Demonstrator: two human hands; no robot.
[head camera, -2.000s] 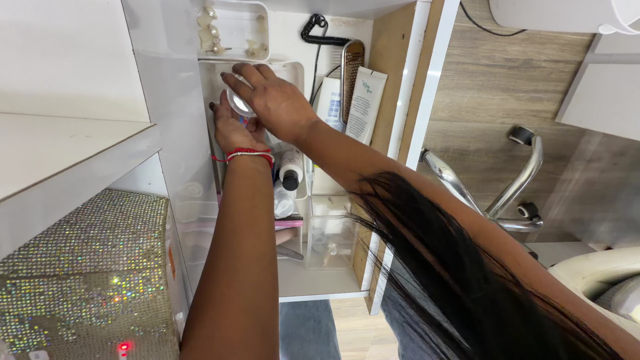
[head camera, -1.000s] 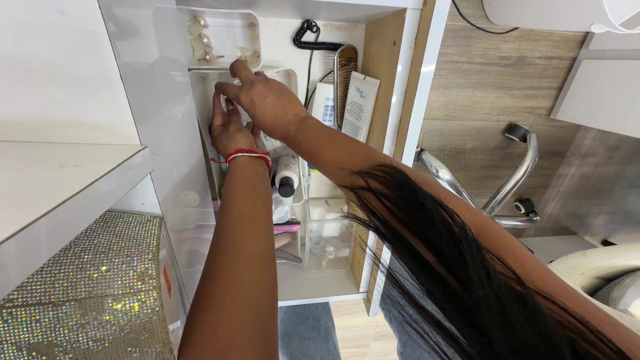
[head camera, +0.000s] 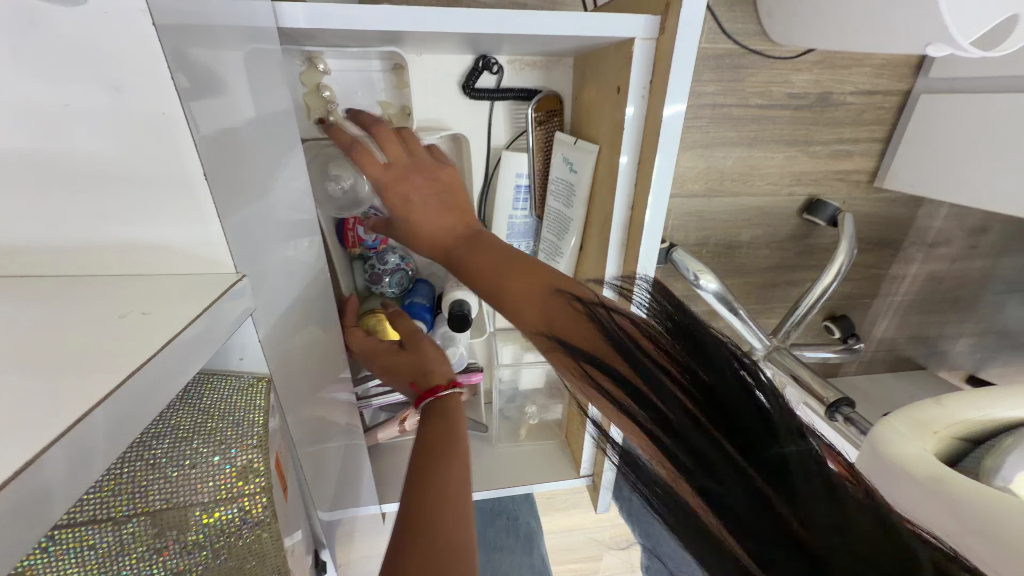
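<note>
Over an open white drawer, my right hand reaches with spread fingers, its tips at the edge of a white tray with shell-like pieces and beads. Below its fingers lie a clear round container and a red and blue tin. My left hand, with a red bracelet, is lower in the drawer, fingers around or beside a gold-topped jar; whether it grips the jar is unclear. Between the hands are a patterned round container, a blue bottle and a white bottle with a black cap.
At the drawer's right side lie a metal foot file, white tubes and a coiled black cord. A clear divided box sits lower down. A white shelf edge is at left; a chrome stool base stands right. Long hair hangs over the right arm.
My hands were close together at the upper tray; now they are apart, the left lower in the drawer. The right hand's fingers have spread, and the containers beneath are uncovered.
</note>
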